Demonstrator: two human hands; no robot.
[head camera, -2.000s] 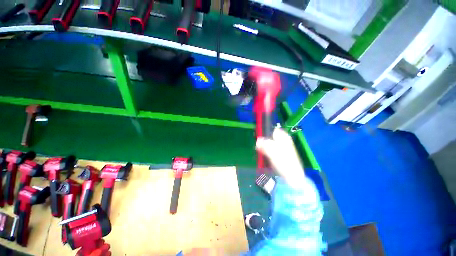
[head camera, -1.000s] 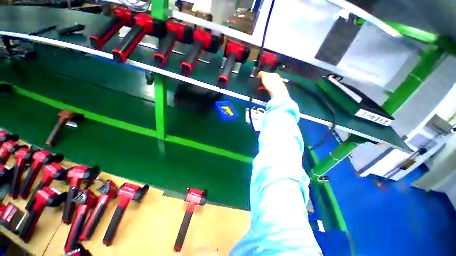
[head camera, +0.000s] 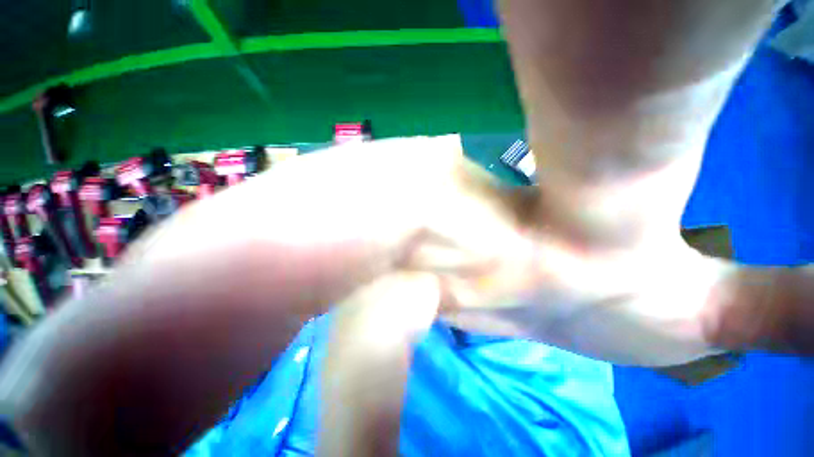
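Large, blurred bare skin of a hand or hands (head camera: 553, 268) fills the middle very close to the lens. Blurred shapes reach to the lower left, bottom, top right and right edge. I cannot tell which parts belong to my left or right hand, or whether anything is held. Several red-and-black tools (head camera: 134, 174) lie at the left, partly covered. One separate red tool head (head camera: 353, 132) shows above the skin, its handle hidden.
Tan cardboard (head camera: 284, 161) shows in part under the tools. A darker tool (head camera: 49, 125) lies at the far left. A striped silver-and-white piece (head camera: 518, 161) lies right of the cardboard. Blue clothing (head camera: 527, 402) is below, a brown carton (head camera: 712, 241) and blue floor (head camera: 759, 178) at right.
The sleeved arm no longer reaches to the tool row on the upper shelf, which is out of view. Bare skin now covers the middle, and the view has tipped down.
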